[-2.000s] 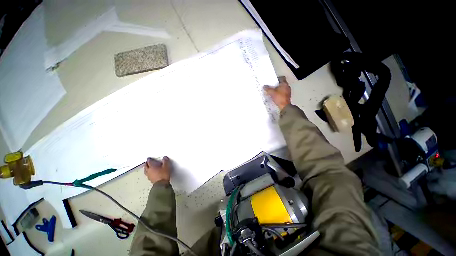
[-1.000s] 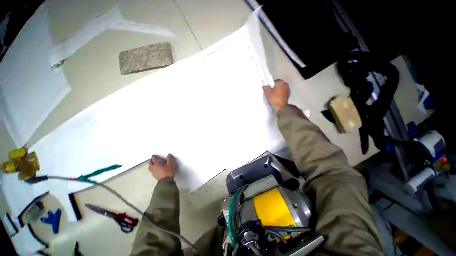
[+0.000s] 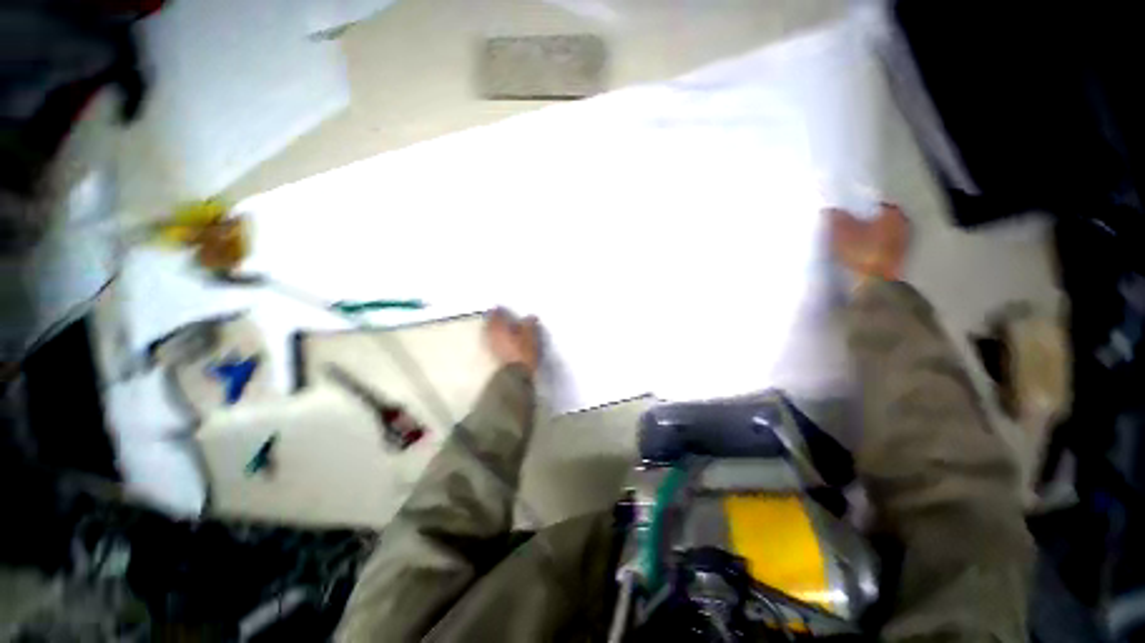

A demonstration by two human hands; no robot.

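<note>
The fabric lay with its white paper marker (image 3: 678, 239) lies across the table, overexposed, with a thin dark edge at its near side. My left hand (image 3: 514, 339) is at its near edge, fingers curled on the edge. My right hand (image 3: 869, 241) is at its right end, fingers curled on the paper there; the sheet's far right corner rises blurred beside it. Whether the fabric is gripped with the paper is hidden. The cloth cutting machine (image 3: 753, 528) with its yellow band stands close in front of my body, between my arms.
A stone weight (image 3: 542, 65) lies beyond the lay. Yellow plug (image 3: 207, 236) with cable is at left. Shears (image 3: 383, 410), a blue clamp (image 3: 235, 377) and a green clamp (image 3: 261, 455) lie near left. A tan block (image 3: 1032, 364) and black fabric (image 3: 1017, 101) are at right.
The view has swung left, so things sit further right in it and are blurred. The paper's right end has been folded or lifted more. Both hands stay at the lay.
</note>
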